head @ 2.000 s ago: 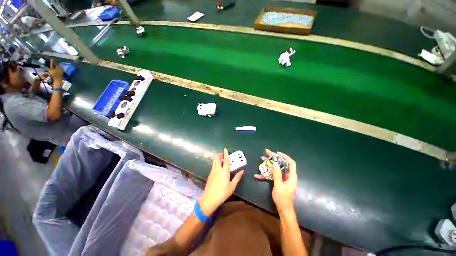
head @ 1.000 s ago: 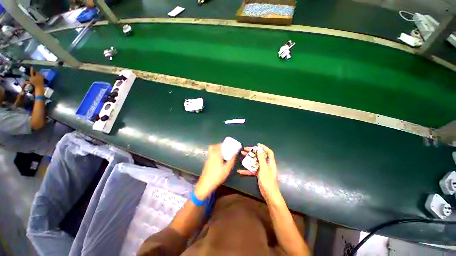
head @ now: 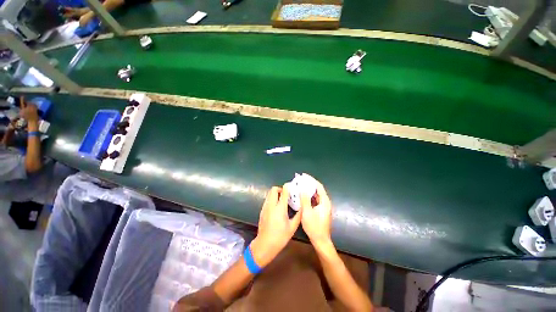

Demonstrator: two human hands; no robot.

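Observation:
A white plastic unit [head: 301, 187] is held between both hands over the front edge of the green bench. My left hand [head: 275, 218] grips it from the left, with a blue band on the wrist. My right hand [head: 317, 214] grips it from the right. Dark reddish bits show by the right fingers. The fingers hide much of the unit, and I cannot tell whether its parts are joined. A white assembly [head: 225, 132] lies on the bench further off, and a small white strip [head: 278, 150] lies to its right.
Lined bins [head: 131, 244] stand at the left, the nearer holding white pieces. A white bar [head: 125, 133] and a blue tray [head: 99, 134] lie bench left. Plug housings [head: 529, 240] and a black cable [head: 475, 263] are at right. The belt [head: 256, 67] carries white assemblies. A person works at far left.
My hands have come together, and the shell from the left hand now meets the piece from the right hand. The view has shifted, so the bench things sit further left.

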